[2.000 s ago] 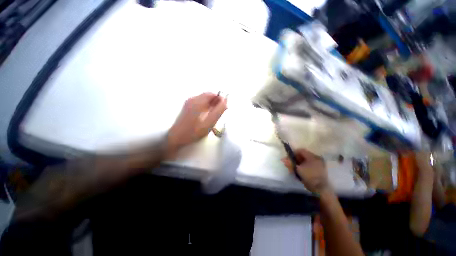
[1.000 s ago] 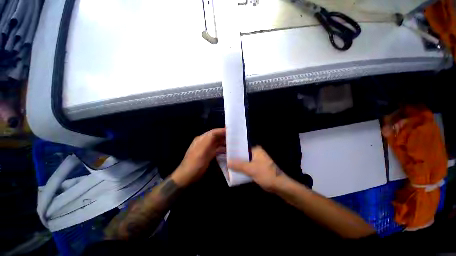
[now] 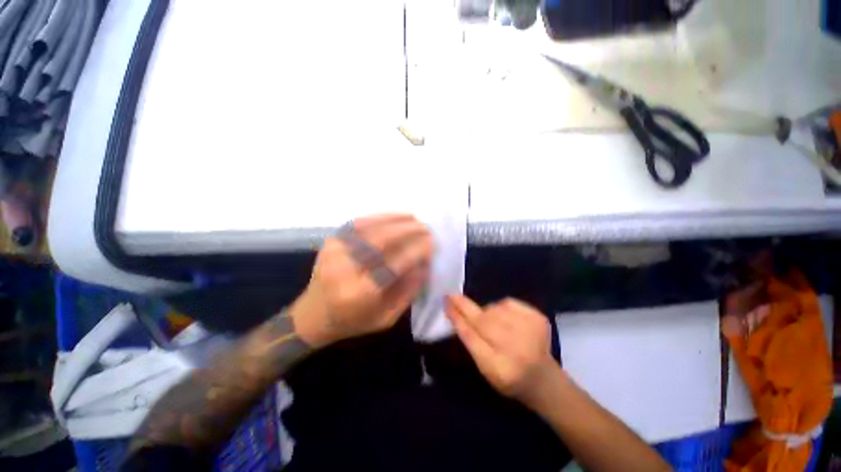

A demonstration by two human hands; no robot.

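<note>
A white band (image 3: 444, 267) hangs over the front edge of the white sewing table (image 3: 258, 138) above my black-clothed lap. My left hand (image 3: 373, 277) lies against the band's left side, fingers slightly blurred; its grip is unclear. My right hand (image 3: 498, 341) pinches the band's right edge near its lower end. The upper part of the band merges with the bright table top. Fabric shears (image 3: 636, 115) with black handles lie on the table to the right. A small tan tip (image 3: 410, 135) of a thin dark guide sits above the band.
Part of the sewing machine (image 3: 609, 14) is at the top. White bands (image 3: 120, 378) lie over a blue crate (image 3: 254, 438) at lower left. Grey fabric (image 3: 46, 64) is at upper left. An orange bundle (image 3: 788, 359) and a white panel (image 3: 641, 369) are at lower right.
The shears, earlier in my right hand, now lie on the table. Both hands have come to the band below the table edge. Since the last earlier frame, my left hand has moved up over the band.
</note>
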